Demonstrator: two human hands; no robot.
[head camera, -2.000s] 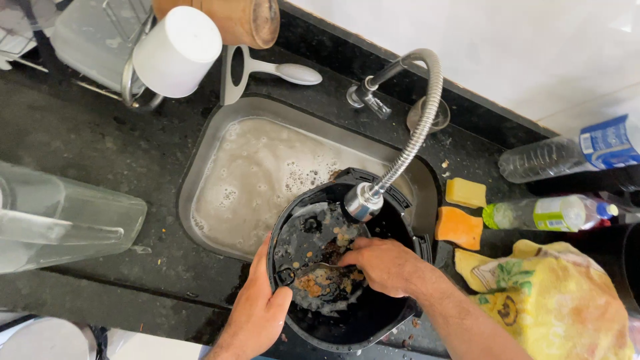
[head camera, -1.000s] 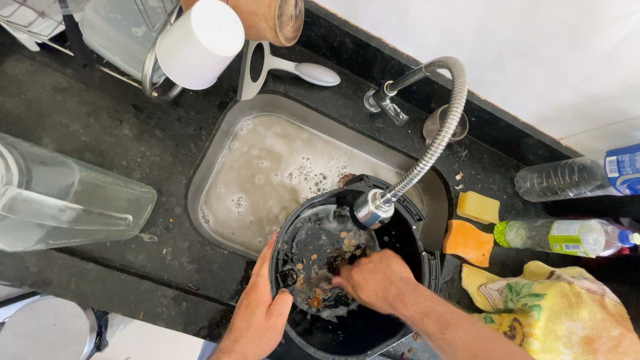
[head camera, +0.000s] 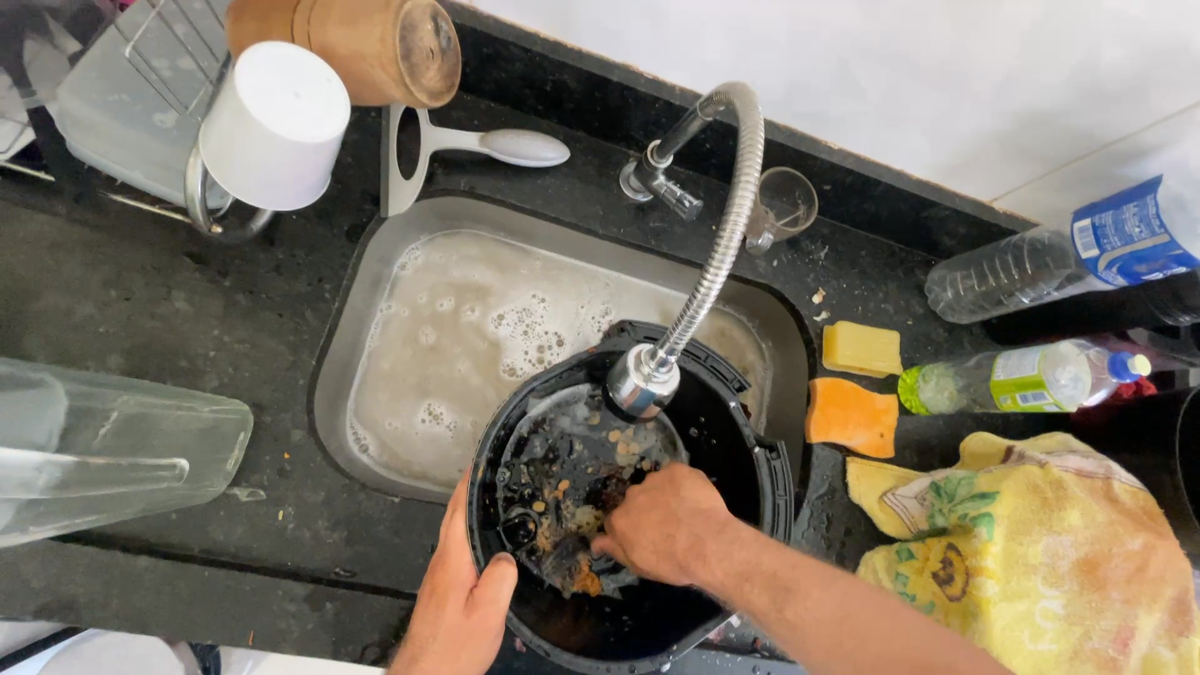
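Observation:
A round black air fryer basket, tilted over the near edge of the steel sink, holds water and brown food residue. My left hand grips its left rim, thumb over the edge. Inside the basket my right hand is closed near the residue; a dark scrubber-like clump shows beside its fingers, partly hidden. Just above the basket hangs the chrome spray head of the flexible faucet. Cloudy, foamy water fills the sink.
Right of the sink lie a yellow soap bar, an orange sponge, a dish soap bottle, a plastic bottle and a yellow towel. A clear pitcher is at left; a white cup and a grey-handled utensil sit behind.
My right hand has moved about within the basket, over the residue. My left hand keeps its grip on the rim.

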